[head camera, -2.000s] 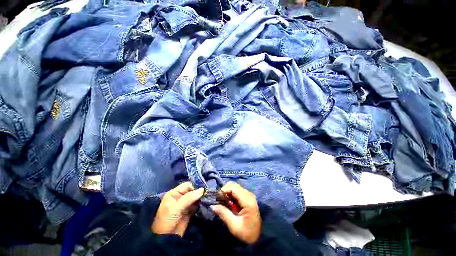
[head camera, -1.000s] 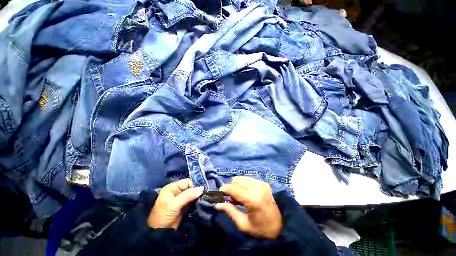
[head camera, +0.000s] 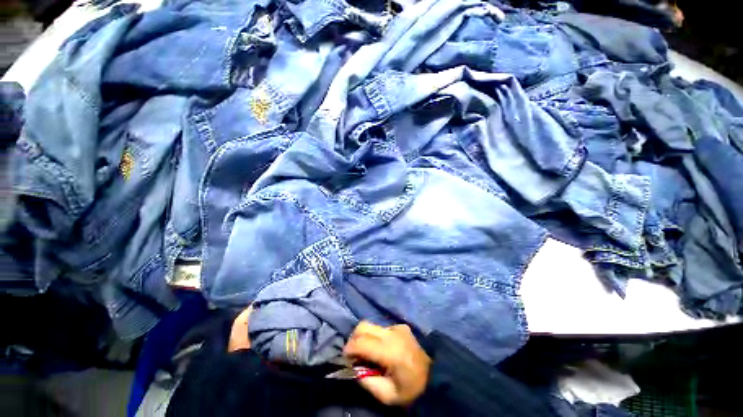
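A blue denim garment (head camera: 432, 240) lies at the table's near edge, its near part bunched up and turned to show plainer cloth with a short yellow stitched strip. My left hand (head camera: 241, 330) shows only as a sliver at the left of this bunch; the rest is hidden behind cloth and sleeve. My right hand (head camera: 389, 360) is at the bunch's right side, closed around thread snips (head camera: 368, 372) with a red grip. A short pale blade points left, partly hidden by cloth.
A large heap of denim garments (head camera: 505, 122) covers the white table (head camera: 607, 303). Yellow embroidery (head camera: 261, 107) shows on pieces at left, and a whitish label (head camera: 186, 274) at the heap's near left edge. Below the table at right are a pale cloth bundle (head camera: 599, 383) and a green crate (head camera: 660, 401).
The narrow strip held between both hands has given way to a bunched, turned part of the garment. My left hand has moved left and mostly behind cloth. The view has shifted.
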